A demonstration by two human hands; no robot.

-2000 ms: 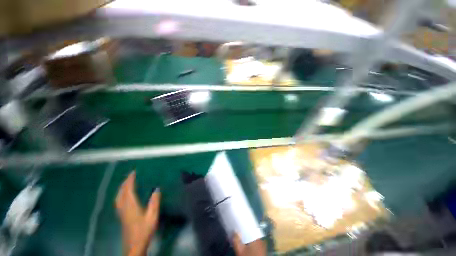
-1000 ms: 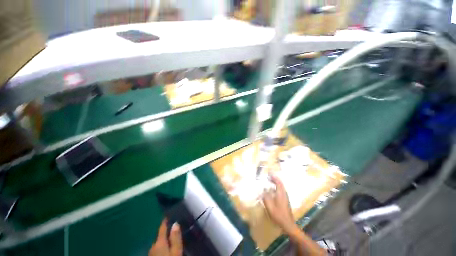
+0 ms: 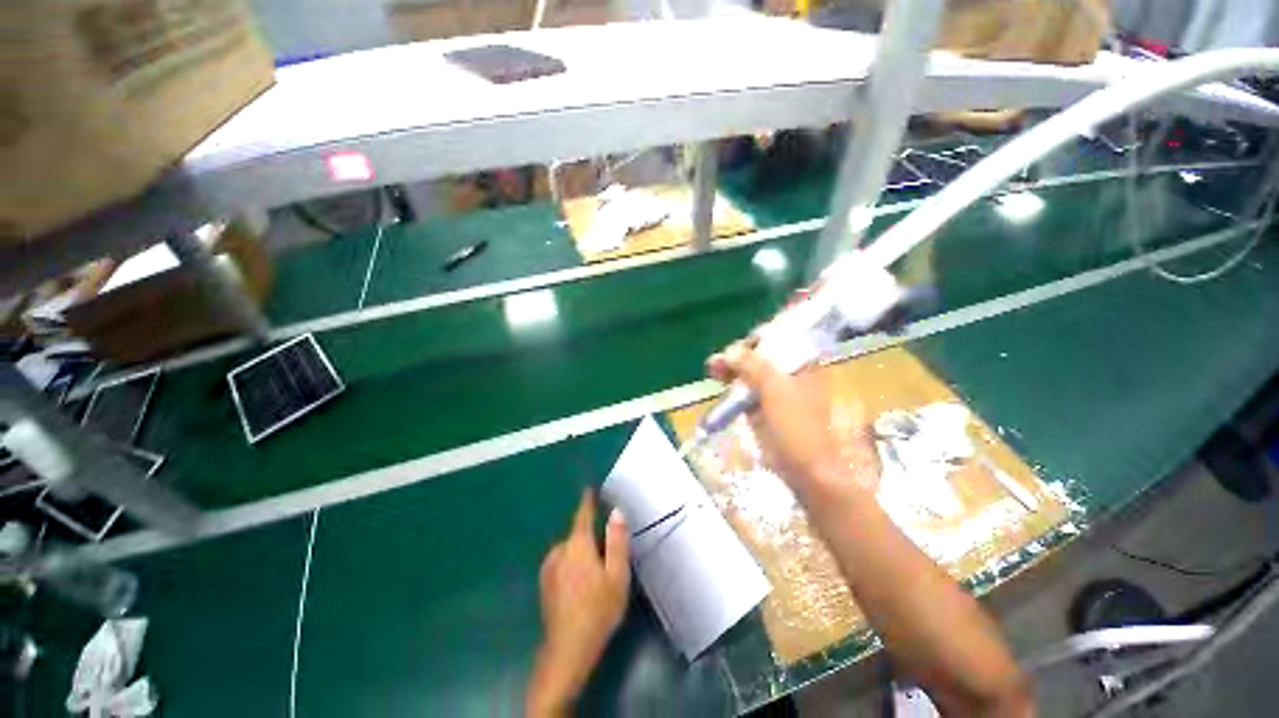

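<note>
A small solar panel [image 3: 687, 547] lies white back up on the green bench, with a thin dark wire across it. My left hand [image 3: 582, 582] is at its left edge, thumb against the edge and index finger near the upper left corner. My right hand [image 3: 793, 407] grips the dispensing gun [image 3: 807, 330], whose nozzle points down-left, just above the panel's upper right edge. Whether the nozzle touches the panel cannot be told. The black housing is not clearly visible.
The glue board [image 3: 828, 603] at right bears white residue and a crumpled white heap [image 3: 926, 442]. The supply hose [image 3: 1038, 140] arches to the upper right. Another panel [image 3: 285, 384] lies on the conveyor. An overhead shelf [image 3: 631, 91] crosses the top; a cardboard box [image 3: 126, 105] is upper left.
My right hand has lifted the dispensing gun off the glue board and brought it left to the panel. My left hand has moved from the black part to the white panel's edge.
</note>
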